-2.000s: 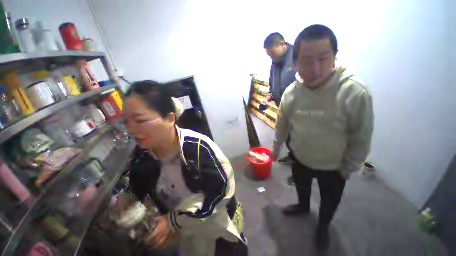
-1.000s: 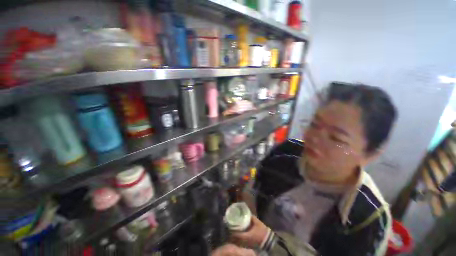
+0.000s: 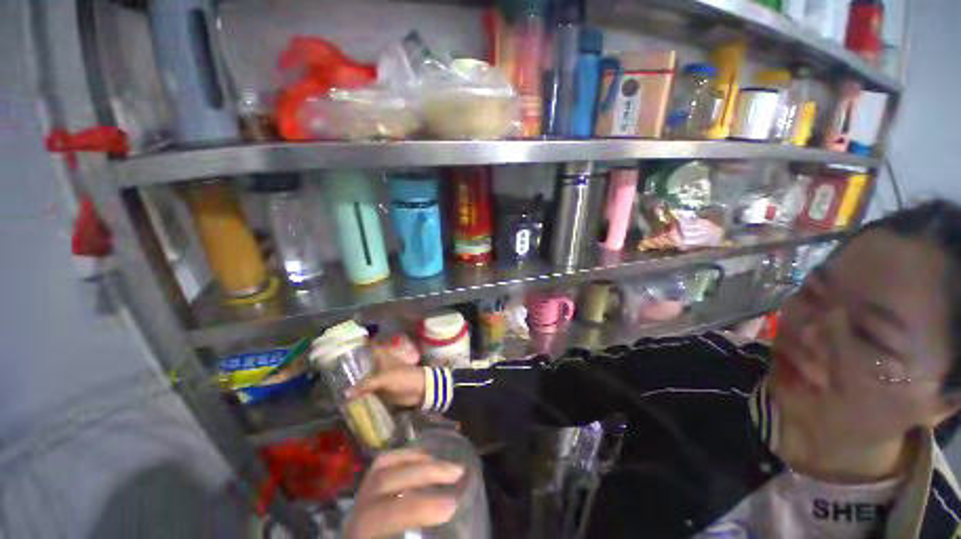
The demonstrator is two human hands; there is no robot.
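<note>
My left hand is at the bottom edge, cut off, with its fingers around a clear container. My right hand is not in view. Just above, another person's hand with a striped cuff holds a clear bottle with a cream lid and something yellowish inside, tilted, in front of the lower shelf.
Steel shelves cross the view, bearing bottles, a blue flask, a pink mug and bagged items. A person leans in close at the right, one arm stretched across the shelf front.
The view has swung left towards the shelf's left end. The other person's arm now reaches across to the left with the cream-lidded bottle. My left hand and the clear container now show at the bottom.
</note>
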